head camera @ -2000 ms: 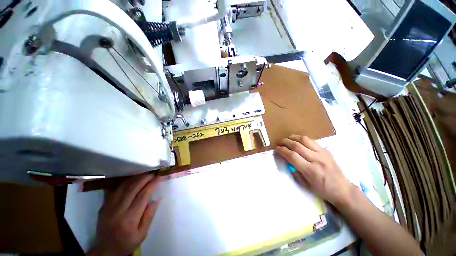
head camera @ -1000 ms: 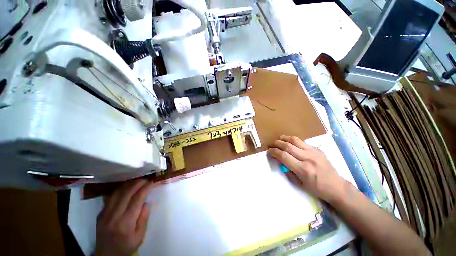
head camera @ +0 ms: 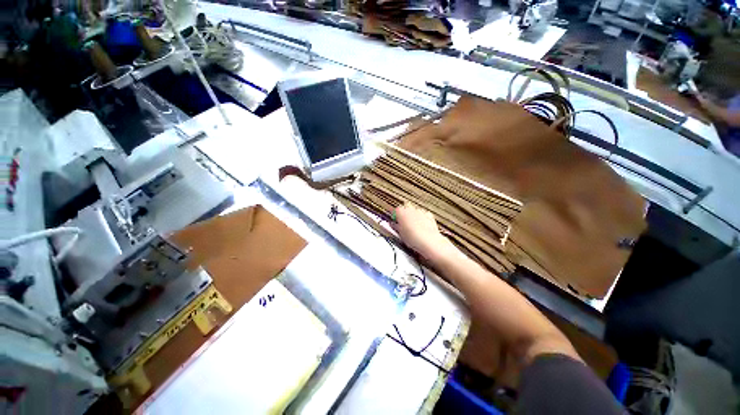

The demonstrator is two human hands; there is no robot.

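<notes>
My right hand [head camera: 418, 227] reaches over the stack of thin brown straps [head camera: 462, 212] and touches it near its left side; whether its fingers hold a strap cannot be told. A small bit of turquoise shows at the fingers. My left hand is out of the picture. The brown bag panel [head camera: 243, 239] lies under the yellow clamp foot [head camera: 174, 336] at the left. The white template [head camera: 243, 348] with yellow tape lies over the panel's near part.
The control screen [head camera: 323, 121] stands behind the straps' left end. A large brown sheet pile [head camera: 560, 203] lies beyond and right of the straps. Black cords [head camera: 418, 348] lie on the table's near edge. A person's arm [head camera: 722, 113] shows far right.
The view has swung to the right. My right hand has left the template and panel edge and moved to the strap stack. My left hand has gone out of view.
</notes>
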